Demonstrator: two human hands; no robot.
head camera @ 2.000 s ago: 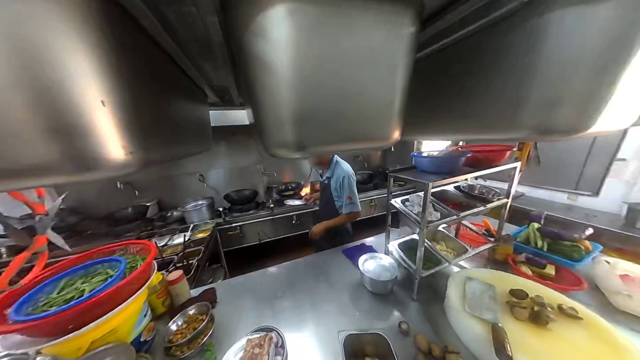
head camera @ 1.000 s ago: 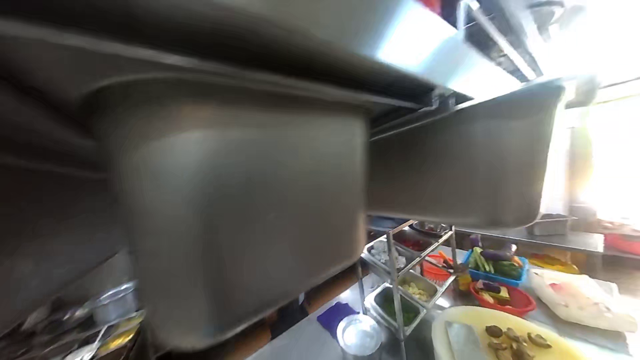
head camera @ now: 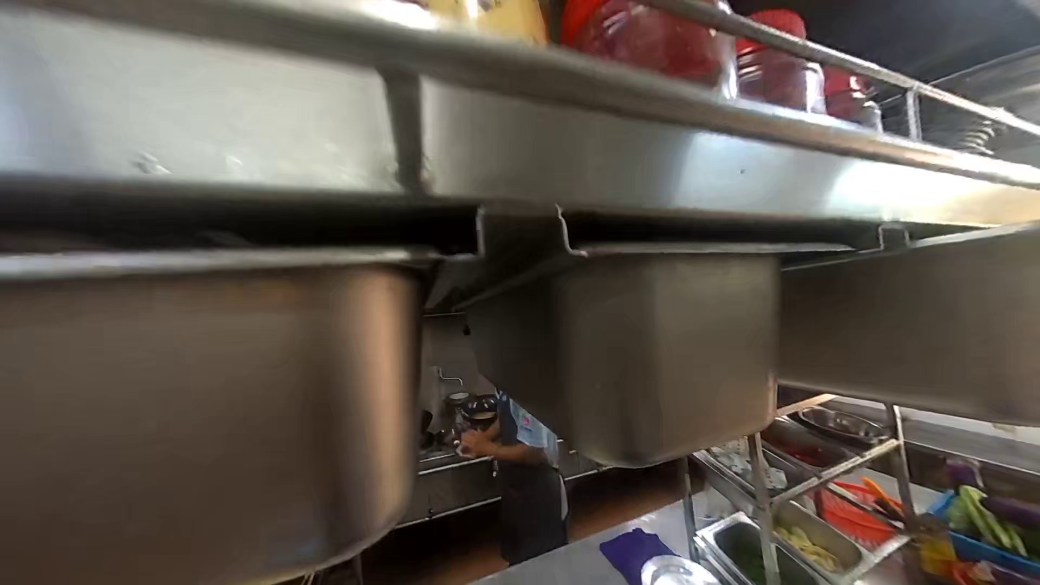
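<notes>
Neither of my hands shows in the head view. Close in front hang large stainless steel pans, one at the left [head camera: 195, 422], one in the middle [head camera: 666, 349] and one at the right [head camera: 918, 317], under a metal shelf [head camera: 569, 154]. On the shelf stand jars with red lids [head camera: 772, 65]. Below the middle pan, a purple cloth [head camera: 634, 554] lies on the steel counter beside a round metal lid or pot top [head camera: 676, 571].
Beyond the counter a person in a blue shirt [head camera: 528, 439] stands at the stove near a wok [head camera: 481, 409]. At the lower right, a metal rack [head camera: 849, 470] holds trays of food, with a blue basket of vegetables [head camera: 995, 554] beside it.
The view has swung and risen, so the shelf with its jars now shows above the pans. The cutting board with the cleaver, seen two seconds ago, is out of view.
</notes>
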